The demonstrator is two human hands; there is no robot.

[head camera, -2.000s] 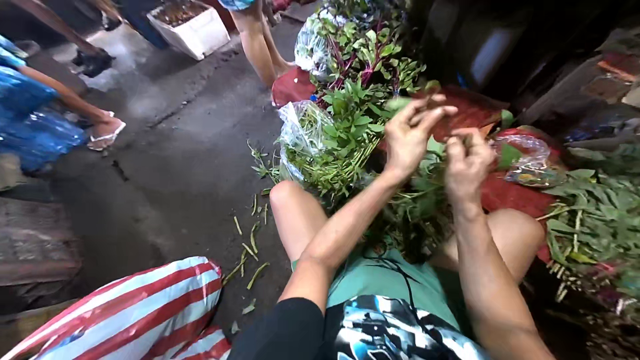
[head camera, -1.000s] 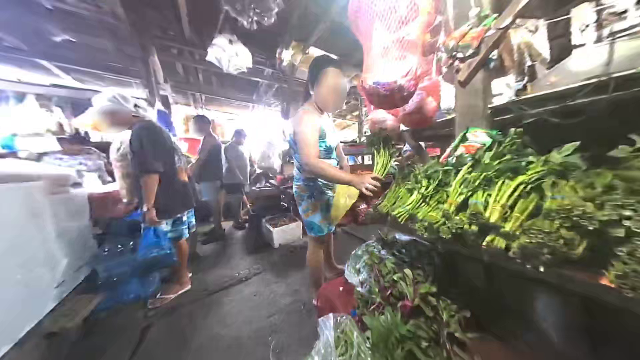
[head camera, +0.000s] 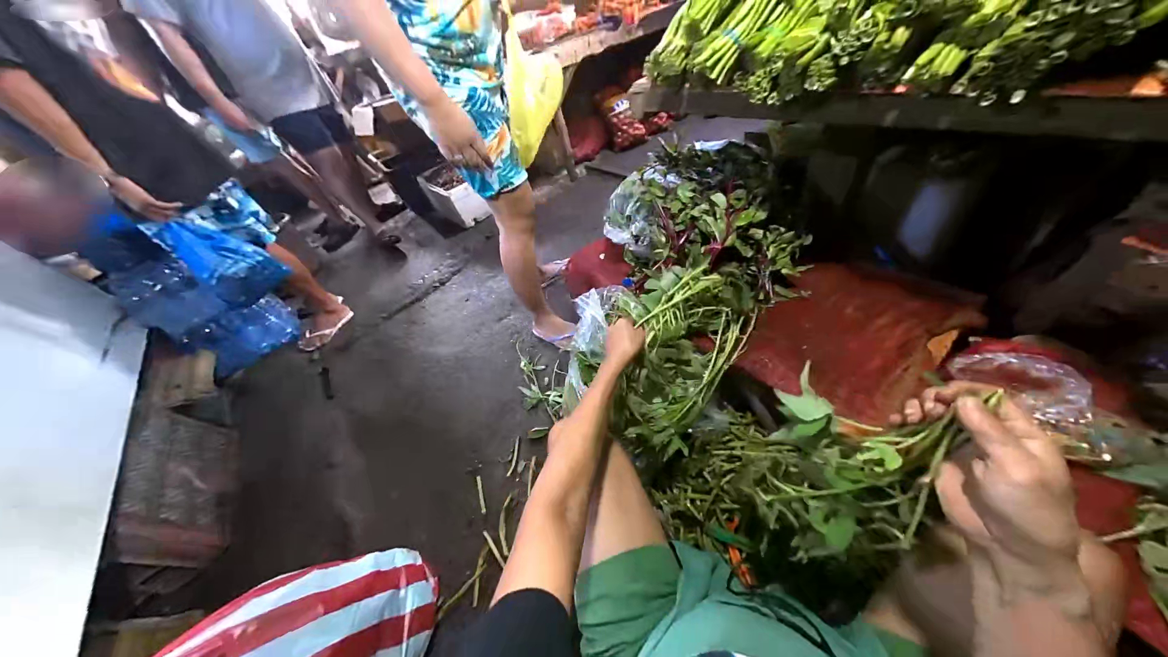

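Note:
My left hand (head camera: 625,339) is closed at the stems of leafy greens (head camera: 684,319), beside a clear plastic bag (head camera: 595,319) at the middle. At the right, my right hand (head camera: 1008,461) grips the stem ends of a small bunch of leafy greens (head camera: 890,452), whose leaves point left. Between my knees lies a pile of cut green stems and leaves (head camera: 730,484). Farther back, greens with reddish stems (head camera: 721,224) stand by another clear bag.
A red sack (head camera: 853,338) lies behind my right hand. Bundled green stalks (head camera: 821,41) fill a raised shelf. People stand in the aisle, one beside the greens. A red-and-white striped bag (head camera: 319,607) is at lower left, with stem scraps (head camera: 493,538) on the floor.
Two seconds ago both my hands were close together above the greens. Now they are apart, the left one at the heap by the clear bag. The view swung up and back down.

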